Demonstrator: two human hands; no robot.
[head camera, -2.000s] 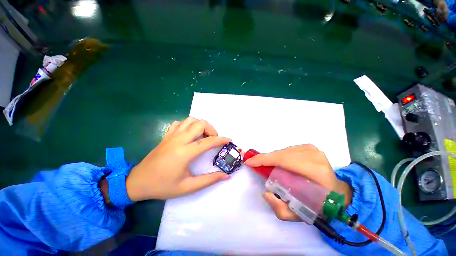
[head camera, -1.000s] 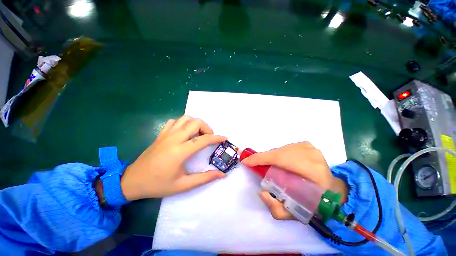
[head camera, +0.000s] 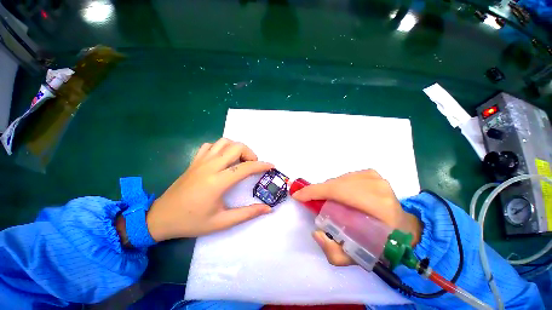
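My left hand (head camera: 209, 191), with a blue strap at the wrist, holds a squarish black electronic module (head camera: 270, 187) between thumb and index finger over the white work pad (head camera: 321, 136). My right hand (head camera: 363, 200) holds the glue dispensing syringe (head camera: 354, 233) like a pen. Its red front part (head camera: 302, 192) points left, with the tip at the module's right edge. Whether the tip touches cannot be told. A green adapter cap (head camera: 399, 249) sits on the barrel's rear.
At right stand the grey dispenser controller (head camera: 523, 145) with its translucent air hose (head camera: 482, 233) and a white paper slip (head camera: 451, 109). At left, a crumpled white tube (head camera: 37, 106) lies by a brownish film (head camera: 75, 100). Black modules (head camera: 495, 74) lie at the upper right.
Since the first frame, both hands, the module and the syringe appear slightly further left in view, along with the pad. Both grips are unchanged.
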